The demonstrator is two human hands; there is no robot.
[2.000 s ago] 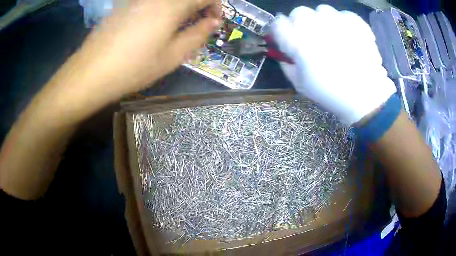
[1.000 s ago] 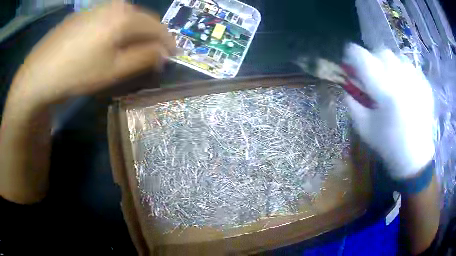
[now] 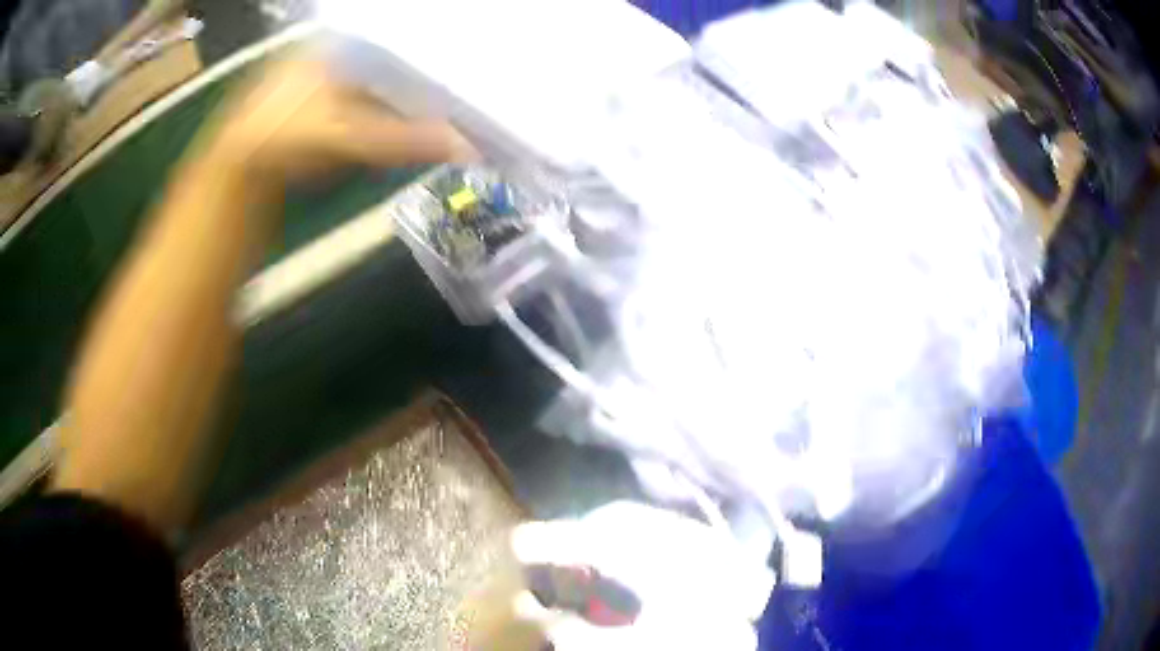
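Observation:
My bare left hand (image 3: 337, 121) is blurred at the upper left, its fingers at the edge of white socket units that are washed out by glare (image 3: 509, 76); its grip cannot be made out. Below its fingertips an open socket unit (image 3: 473, 235) shows a yellow block and a board. White cords and clear bags (image 3: 814, 293) trail from the units. My gloved right hand (image 3: 649, 579) is at the bottom centre, closed round the red-handled cutters (image 3: 592, 595), which are mostly hidden. The cardboard box of thin silver slivers (image 3: 356, 547) lies at the lower left.
A green conveyor belt (image 3: 96, 242) with a pale edge rail (image 3: 318, 265) runs along the left. A blue bin (image 3: 954, 560) stands at the lower right under the bags. A person's hand and sleeve (image 3: 1062, 165) show at the upper right. A floor strip shows at the far right.
The view has swung right, bringing the bags, blue bin and belt into sight. The box now lies lower left. My left hand has moved to the white units; my right hand still holds the cutters.

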